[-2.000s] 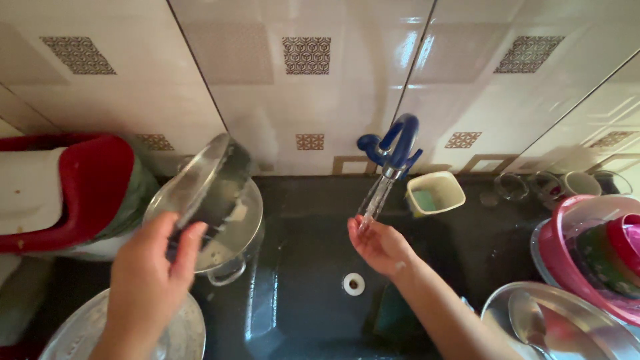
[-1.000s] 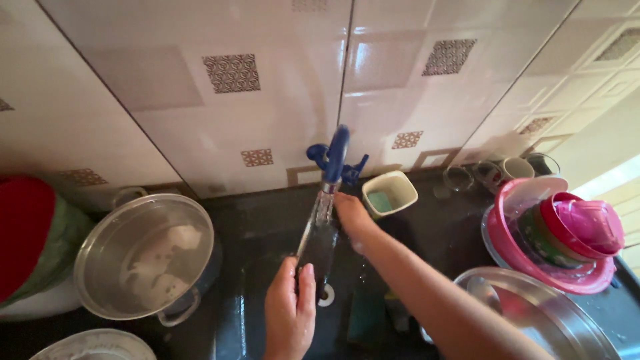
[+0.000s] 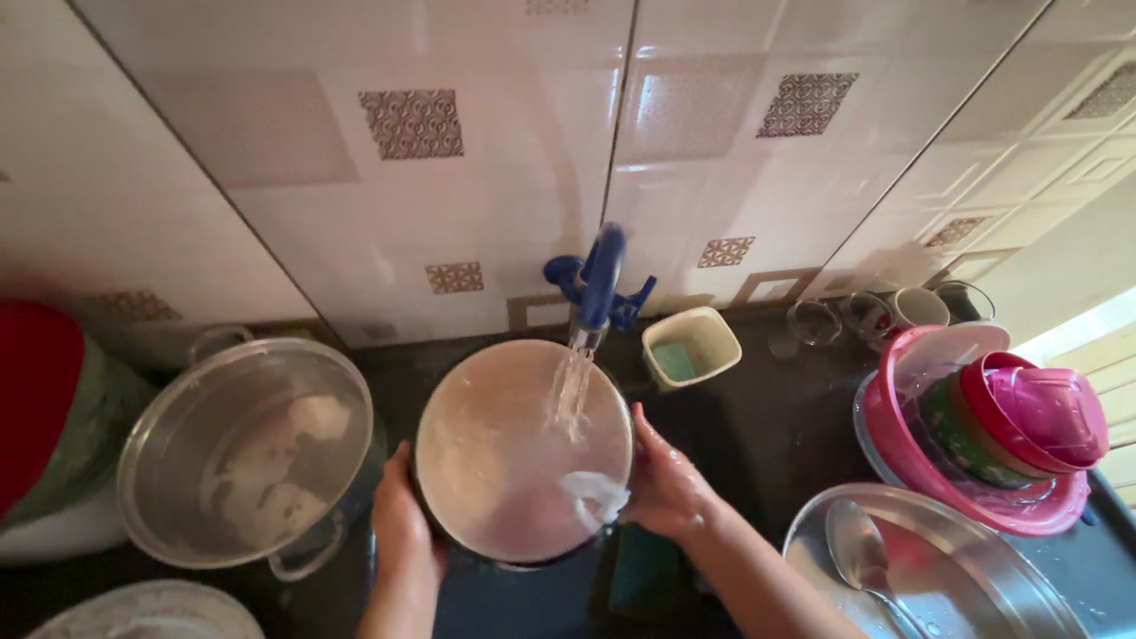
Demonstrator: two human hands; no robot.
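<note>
My left hand [image 3: 404, 519] and my right hand [image 3: 666, 484] grip the opposite sides of a round dark-rimmed vessel [image 3: 497, 461], held level beneath the blue tap [image 3: 602, 275]. Water runs from the spout into it, and a patch of white suds or froth [image 3: 593, 499] shows at its lower right. The undersides of both hands are hidden. Left of my left hand stands a metal pot [image 3: 213, 479] with two loop handles, with cloudy water and pale pieces inside.
A square cream tub [image 3: 723, 359] with a green piece in it stands right of the tap. Several glasses and cups [image 3: 919, 311] line the wall. At right are a pink basin [image 3: 896, 417] of dishes and a steel tray [image 3: 994, 590] with a spoon [image 3: 856, 541]. A red-topped container [image 3: 35, 390] stands far left.
The vessel now lies flat under the tap, gripped from both sides; one second ago my hands were close together at the water stream. My right hand has moved down from beside the spout.
</note>
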